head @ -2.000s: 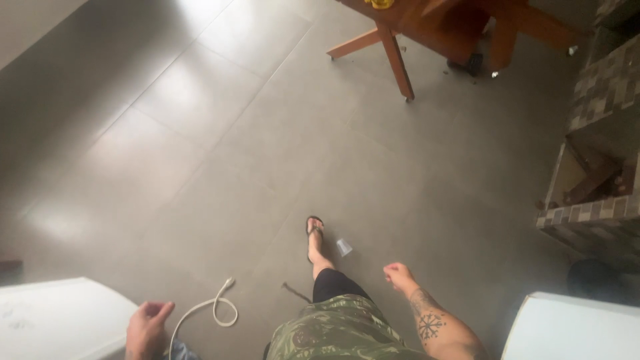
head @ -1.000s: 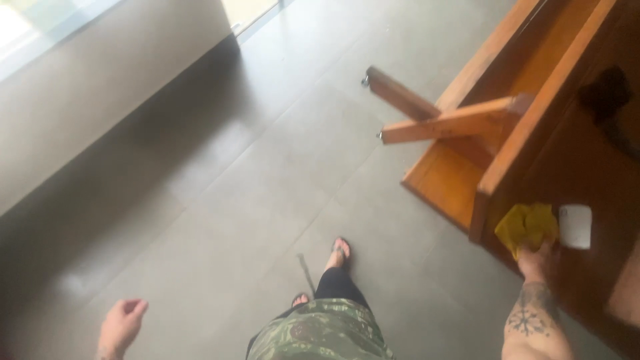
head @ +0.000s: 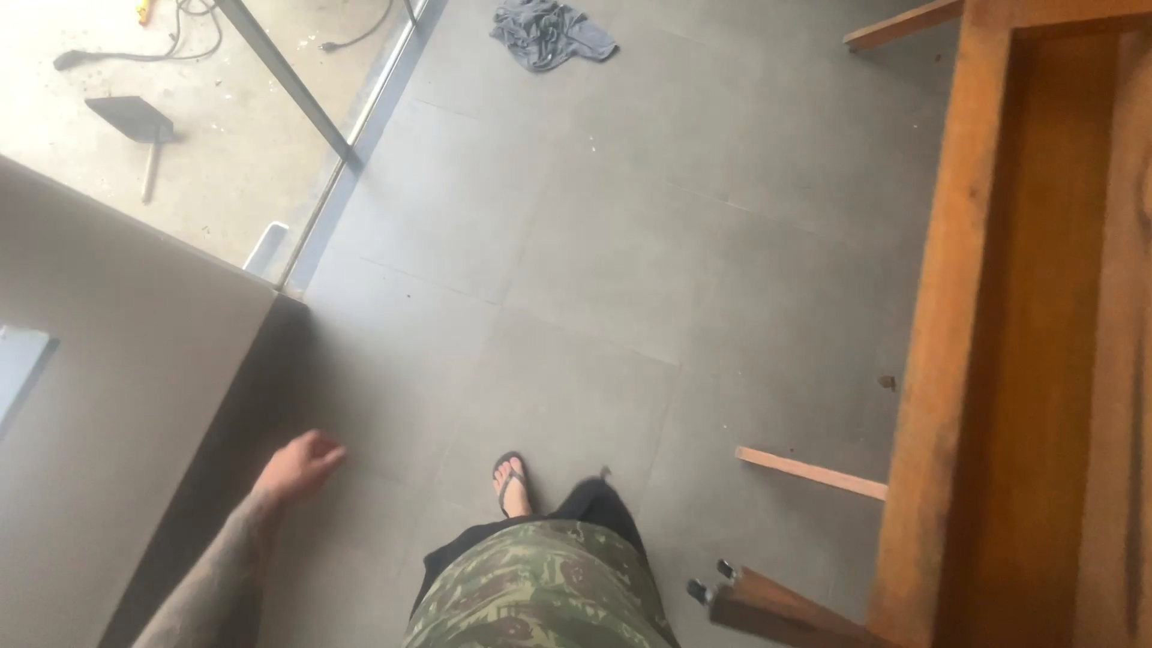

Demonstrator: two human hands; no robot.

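My left hand (head: 304,466) hangs at the lower left with loosely curled fingers, holding nothing, above the dark base of the wall. My right hand is out of the frame, so what it holds does not show. To the right lies a piece of wooden furniture (head: 940,360) with an orange-brown frame and a recessed panel; its legs stick out, one pair with metal ends (head: 774,607) at the lower right. A crumpled grey cloth (head: 551,34) lies on the tiled floor at the top.
At the upper left, a glass door's metal frame (head: 288,85) borders a pale floor with a long-handled dustpan (head: 135,119) and a black cable (head: 135,56). A low wall (head: 135,378) stands on the left. A thin wooden leg (head: 810,472) juts over the grey tiles (head: 585,270).
The view has moved along the room. My right hand, a second ago on a yellow cloth beside a white object at the furniture, has left the view. The grey cloth and glass door have come into view.
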